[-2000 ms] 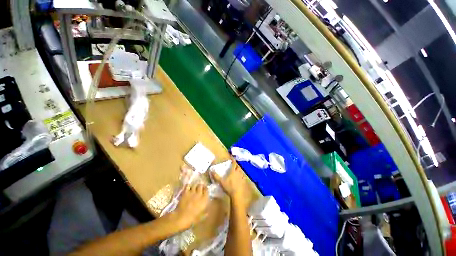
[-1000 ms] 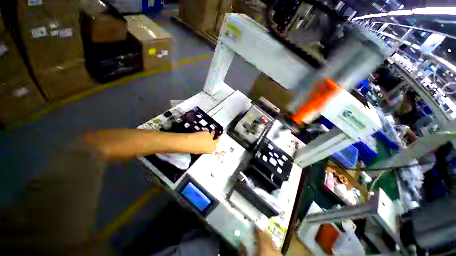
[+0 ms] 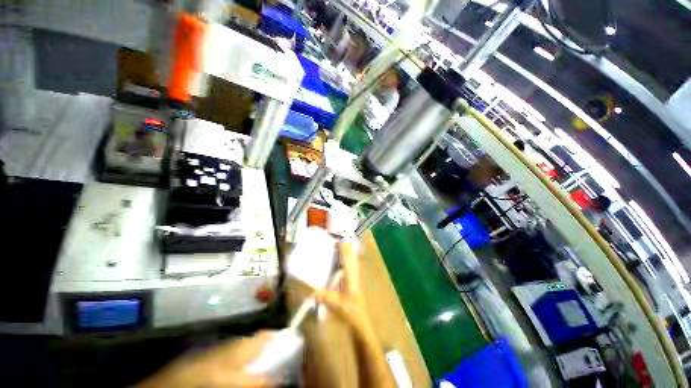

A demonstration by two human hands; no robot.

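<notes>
A white box-shaped unit (image 3: 312, 256) is at the lower centre, blurred by motion. My right hand (image 3: 350, 307) is beside and below it, with its fingers around the unit's right side. My left hand (image 3: 208, 365) is at the bottom edge, partly cut off, and holds a smaller white piece (image 3: 276, 353). A pale cord (image 3: 303, 312) runs between the white piece and the right hand. Blur hides the exact finger contacts.
On the left stands the screwdriving machine's white table (image 3: 114, 235), with a touchscreen (image 3: 108, 313), a red button (image 3: 264, 294), a black jig (image 3: 203, 182) and an orange screwdriver head (image 3: 186, 57). The press cylinder (image 3: 405, 129) stands ahead, beside the green belt (image 3: 424, 292) and a blue sheet (image 3: 489, 367).
The view has swung right from the machine towards the press and belt. My hand has left the black plate on the machine table. Both hands are now together at the lower centre, holding white items.
</notes>
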